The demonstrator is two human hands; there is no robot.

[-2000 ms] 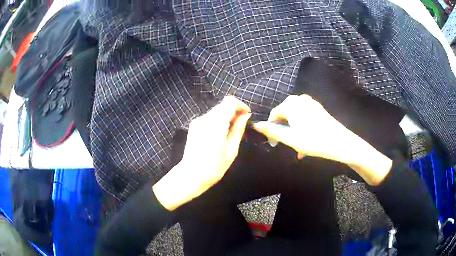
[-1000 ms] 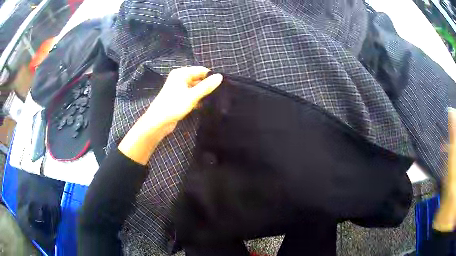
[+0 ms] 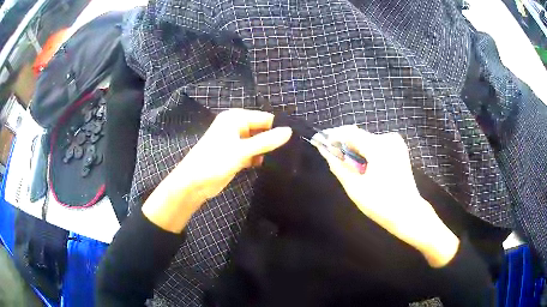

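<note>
The dark jacket [image 3: 324,66] with a thin white grid check spreads over the table and lap. Its plain black lining [image 3: 324,222] is turned up towards me. My left hand [image 3: 222,162] pinches the jacket's edge between thumb and fingers near the middle. My right hand [image 3: 378,186] holds the thread snips [image 3: 348,156], with reddish-pink handle parts; their thin metal blades point left at the black edge, close to the left fingertips. Whether the blades touch thread or cloth cannot be told. No needle can be made out.
At the left, a black holder with a red rim [image 3: 55,195] bears a cluster of loose black buttons [image 3: 87,138]. White tabletop [image 3: 78,222] shows beside it. Blue crates [image 3: 87,264] stand lower left and right. An orange-red object [image 3: 51,51] is at upper left.
My right hand has come in from the far right edge to the middle, with the snips now at its fingers. My left hand still pinches the edge, slightly lower than a second ago.
</note>
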